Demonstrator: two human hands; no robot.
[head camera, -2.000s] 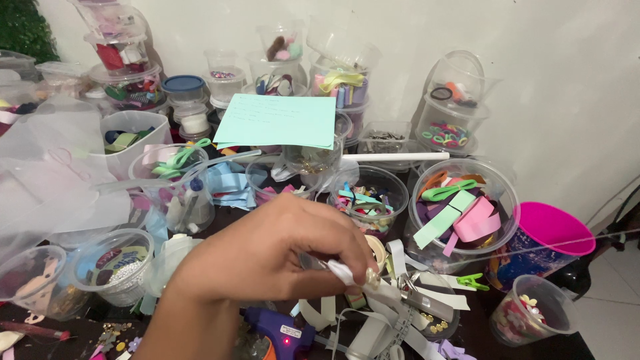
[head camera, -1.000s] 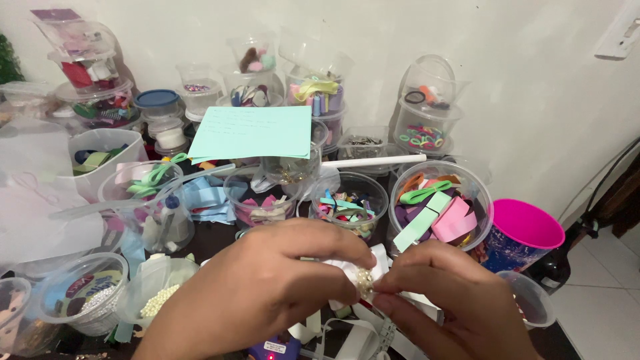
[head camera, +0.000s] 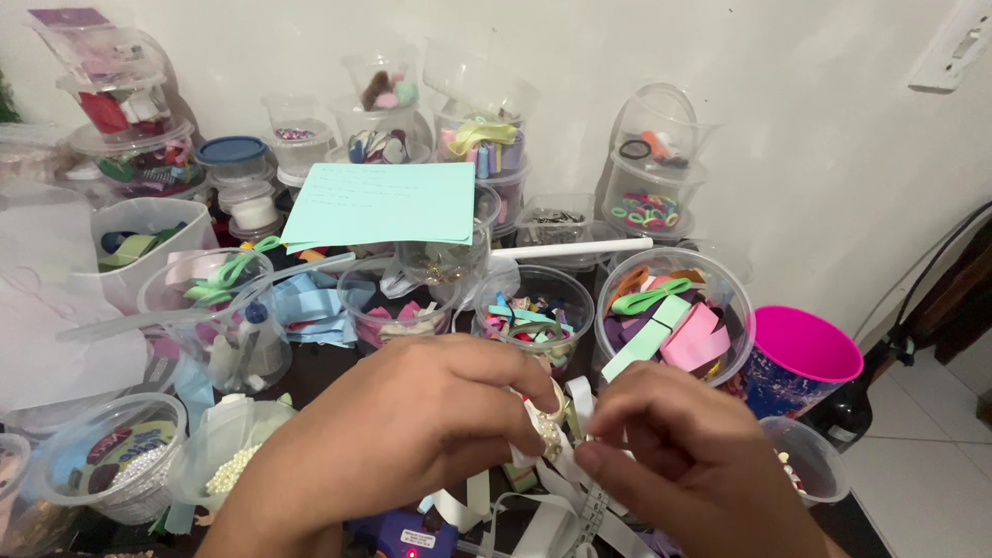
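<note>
My left hand (head camera: 434, 418), at the centre of the view, pinches a white ribbon piece with a cluster of pearly beads (head camera: 549, 435) between thumb and fingers. Just to its right, my right hand (head camera: 682, 449) has its thumb and index fingertip close together; whether something thin is between them cannot be told. White ribbon strips (head camera: 542, 519) and a measuring tape (head camera: 594, 508) lie below the hands. A purple glue gun (head camera: 411, 535) with a lit red light is at the bottom edge, partly hidden by my left forearm.
Tubs of ribbons (head camera: 674, 318), fabric scraps (head camera: 535, 325) and pearl beads (head camera: 232, 469) surround the hands. A light green sheet with handwriting (head camera: 387, 201) rests on containers behind, near a white stick (head camera: 573, 249). At right stand a pink-rimmed cup (head camera: 806, 349), a small tub (head camera: 806, 465) and a dark bottle (head camera: 852, 407).
My right hand, not visible two seconds ago, came in beside the beaded piece and is now a little apart from it. My left hand still holds the piece.
</note>
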